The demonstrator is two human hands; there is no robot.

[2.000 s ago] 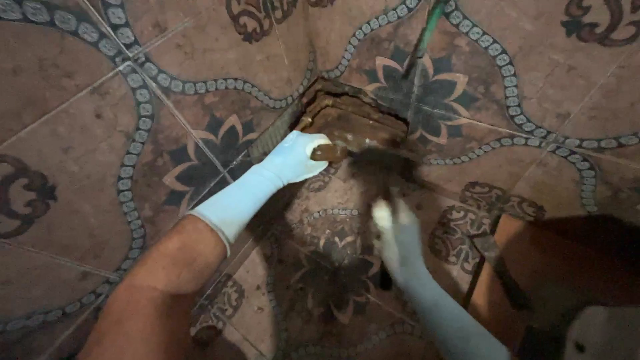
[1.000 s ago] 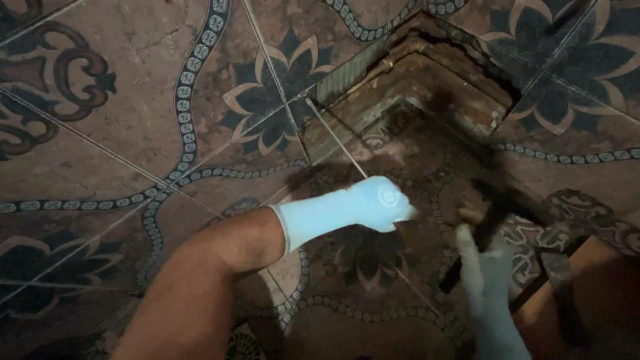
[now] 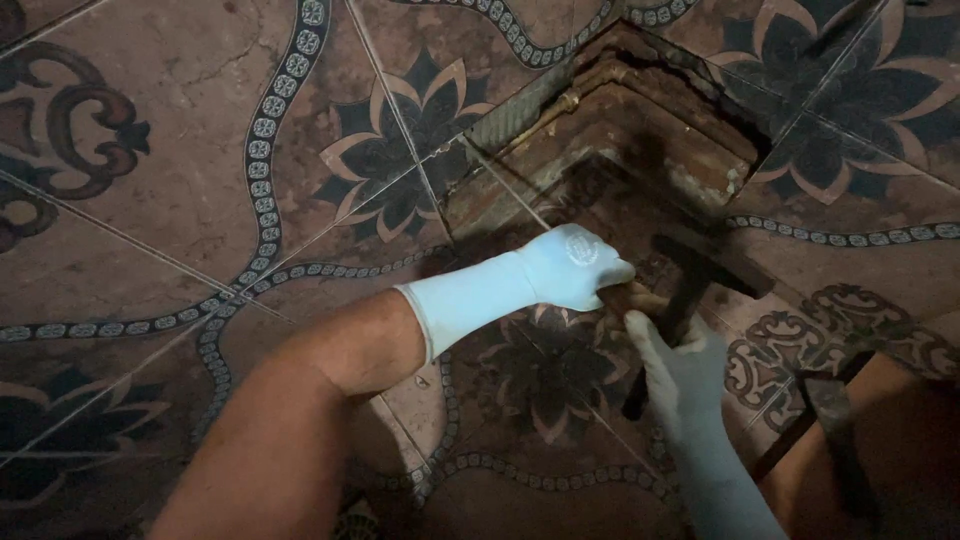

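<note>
My left hand (image 3: pixel 577 266), in a light blue glove, is closed on a thin metal rod (image 3: pixel 510 184). The rod slants up-left to the edge of an opening (image 3: pixel 652 142) broken in the patterned tile floor. A brown piece (image 3: pixel 626 300), perhaps the rod's handle, shows between my hands. My right hand (image 3: pixel 679 360), also gloved, grips a dark hammer (image 3: pixel 712 262) close below its head, with the handle end pointing down-left. Its fingertips are beside the brown piece; whether they touch it is unclear. A pipe with a fitting (image 3: pixel 570 101) runs along the opening's upper side.
A flat dark tool (image 3: pixel 832 412) lies against a brown surface (image 3: pixel 900 397) at the lower right. Patterned tiles (image 3: pixel 180 195) surround the opening, whose inner edges are ragged and stepped. Deep shadow covers its right side and the lower right corner.
The blurred right hand of two seconds ago now shows clearly with the hammer, beside my left hand. The left hand was at the opening's lower edge and now lies further below it. The view has shifted closer.
</note>
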